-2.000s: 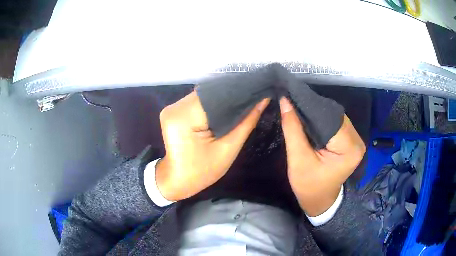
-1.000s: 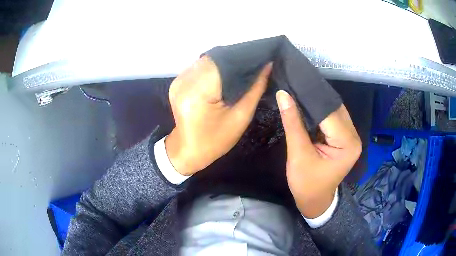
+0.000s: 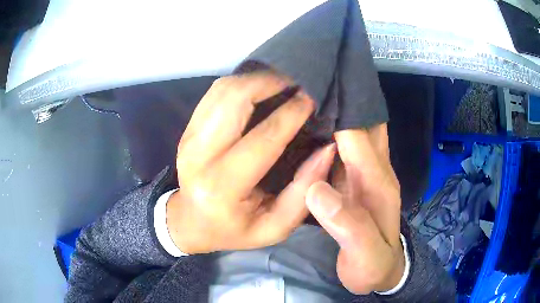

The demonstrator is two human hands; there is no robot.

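Observation:
A dark grey ribbed cuff piece (image 3: 314, 50) is held up between both hands at the table's front edge, its peak pointing away over the white table. A fold or seam line runs down it right of the middle. My left hand (image 3: 231, 165) grips its left side, with the fingers bent at the lower left edge. My right hand (image 3: 361, 207) has its fingers inside or behind the lower right part, thumb bent in front below the cloth. The fingertips of both hands nearly meet below it. Some fingers are hidden by the cloth.
The white table (image 3: 148, 35) has a ruler strip (image 3: 438, 50) along its front edge. A flat black object (image 3: 521, 26) lies at the right table edge. A blue crate (image 3: 494, 237) with grey cloth (image 3: 456, 213) inside stands below right. A cable hangs under the table at left.
The cuff piece has moved up and nearer the camera, and its two spread sides have come together into a peaked shape. My hands have moved closer together, the left with its fingers now bent.

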